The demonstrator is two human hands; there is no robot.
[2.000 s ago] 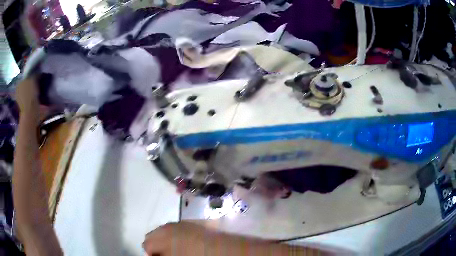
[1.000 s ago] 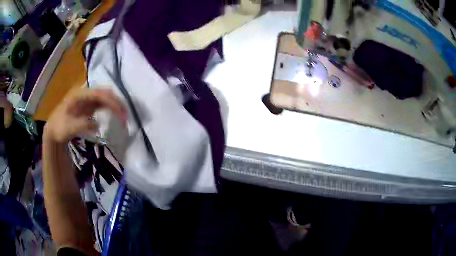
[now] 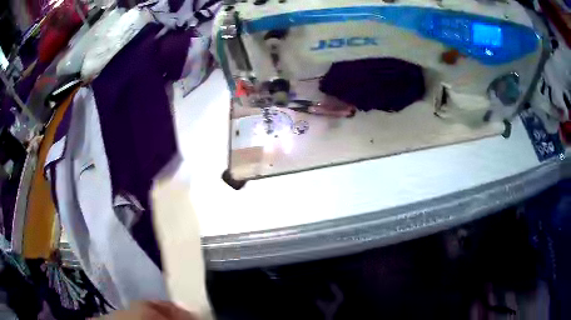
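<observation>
Light grey cloth (image 3: 94, 212) and dark purple cloth (image 3: 134, 106) lie over the left of the table and hang past its front edge. A cream strip (image 3: 178, 240) runs down over them to the bottom edge. A hand, seemingly my left hand (image 3: 153, 309), shows only as a blurred sliver at the bottom edge, beside the grey cloth and cream strip. Its fingers are cut off, so its grip cannot be told. My right hand is out of the picture.
The sewing machine (image 3: 388, 37) stands at the back, its needle area brightly lit. Snips (image 3: 329, 110) lie on its bed, with dark purple cloth (image 3: 375, 81) under the arm. A measuring tape (image 3: 375, 220) runs along the front edge. A wooden edge (image 3: 44, 212) is at the left.
The view has swung, bringing the whole machine back in. The left hand has gone from beside the grey cloth to the bottom edge. The cream strip now hangs down towards the wearer.
</observation>
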